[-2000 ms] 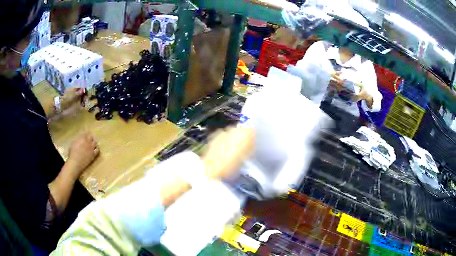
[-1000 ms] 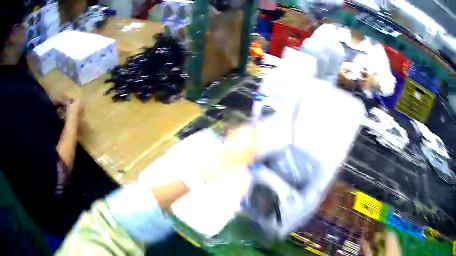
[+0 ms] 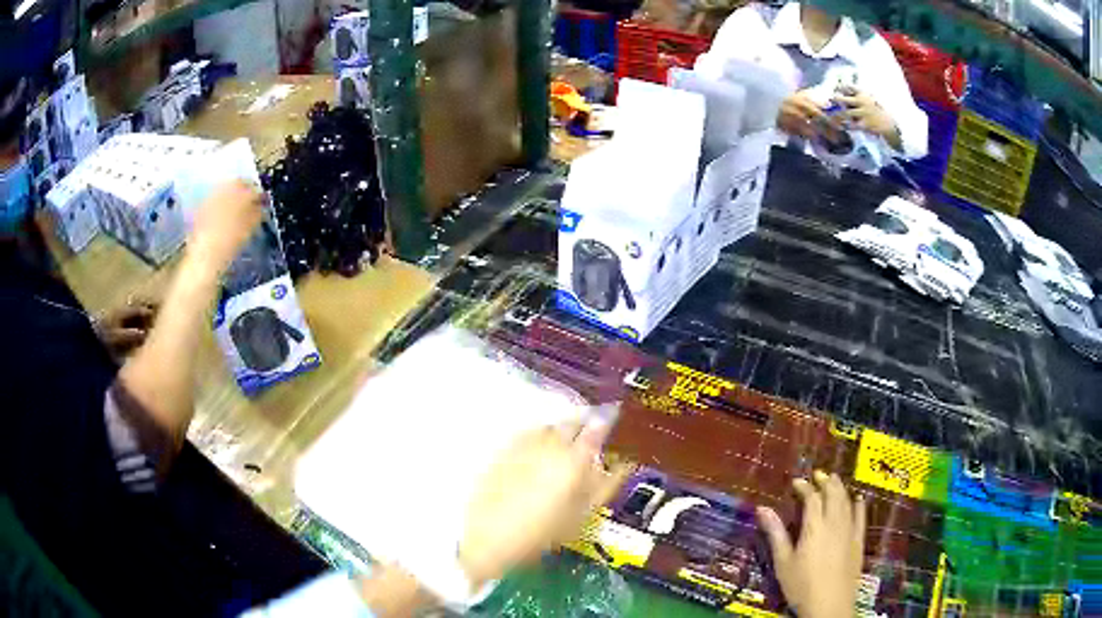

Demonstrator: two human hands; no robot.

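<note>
A stack of white poly bags lies in front of me at the left. My left hand is on its right part, with slightly blurred fingers at a bag edge; I cannot tell if they pinch a bag. My right hand rests empty with fingers spread, low on the printed sheet, cut off by the lower edge. Retail boxes stand upright in a row ahead of my hands, with top flaps up and a black device pictured on the front.
A neighbour's hand is at an upright retail box on the tan bench. Closed boxes and a black tangled heap lie behind. A green post stands between. White printed pieces lie on the black surface; a person works opposite.
The blurred white items ahead have given way to clearly standing boxes, and the dark shapes before them are gone. My left hand has moved down onto the bags. My right hand shows empty. The neighbour has a box.
</note>
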